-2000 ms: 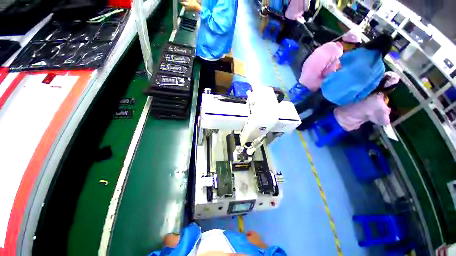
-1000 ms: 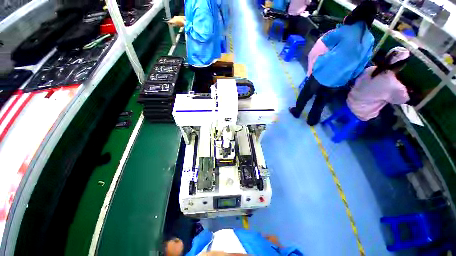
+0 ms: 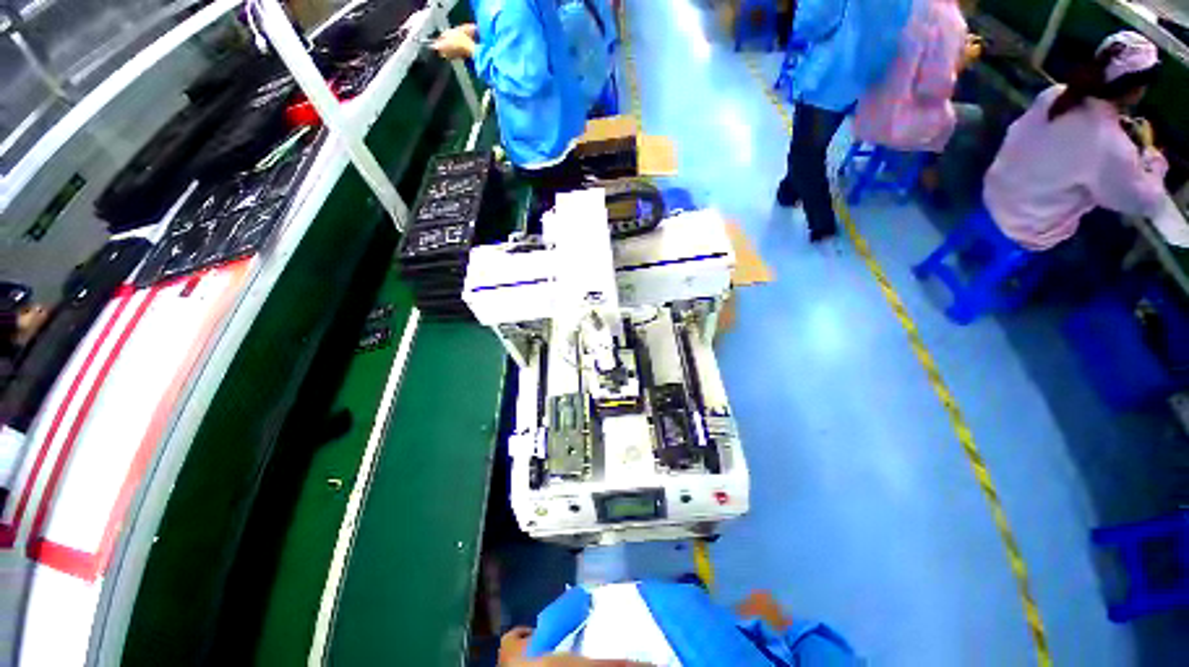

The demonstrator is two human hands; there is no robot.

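Observation:
The white benchtop machine stands in front of me, with its bridge across the back. The left fixture holds a dark greenish flat piece. The right fixture looks darker. The machine head is between the two beds. My left hand is at the bottom edge, small and blurred. My right hand is low, right of my blue sleeve, also small and blurred. Neither hand touches the machine; their fingers cannot be made out.
The green conveyor belt runs along the left, with a stack of black trays and small dark parts on it. A white, red-striped shelf is above. A person in blue stands behind the machine. Blue stools are right.
The view has shifted and turned, so the machine sits a little differently in the picture. The person in blue in the aisle has walked farther away from the seated people.

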